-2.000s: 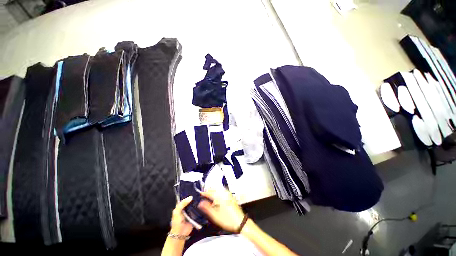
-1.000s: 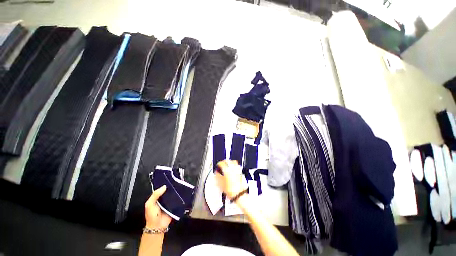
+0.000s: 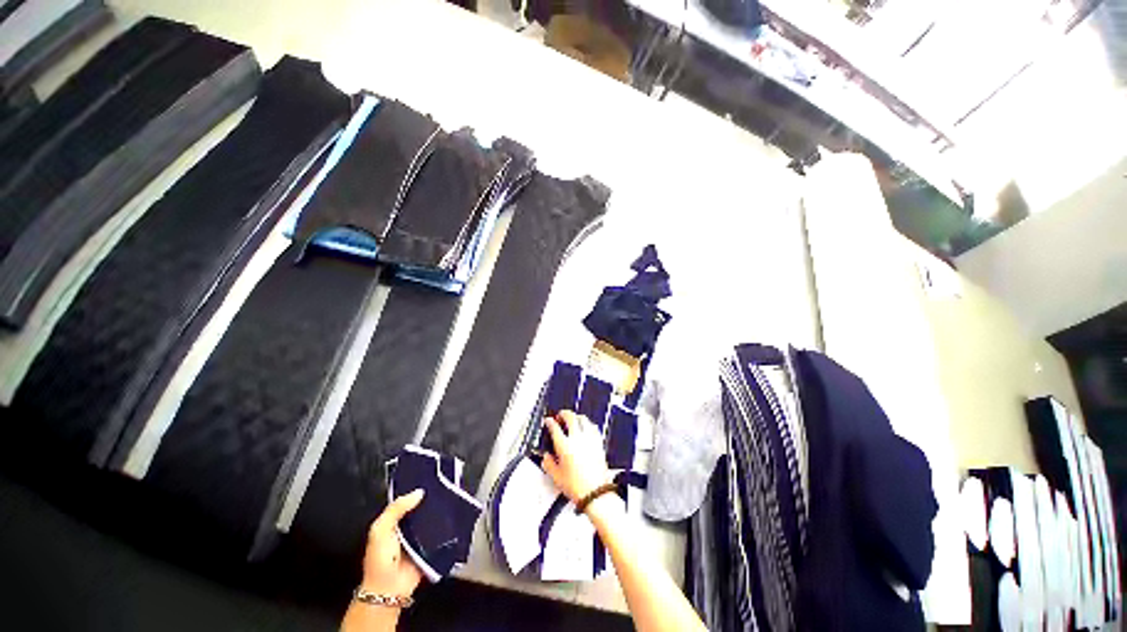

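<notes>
My left hand holds a small dark stack of cut parts with white edges above the table's front edge. My right hand has its fingertips on the small dark rectangular stacks; whether it grips one I cannot tell. A curved part with a white top lies just left of that wrist. Behind the rectangles are a small tan box and a tangled pile of navy tie strips.
Quilted black panels lie in a row at left, with folded dark panels with light blue edges on top. A pale grey piece and a large navy bundle are at right. A white roll lies beyond.
My left hand has moved left with the small stack, away from my right hand. My right hand has moved onto the rectangular stacks. The view has shifted and tilted.
</notes>
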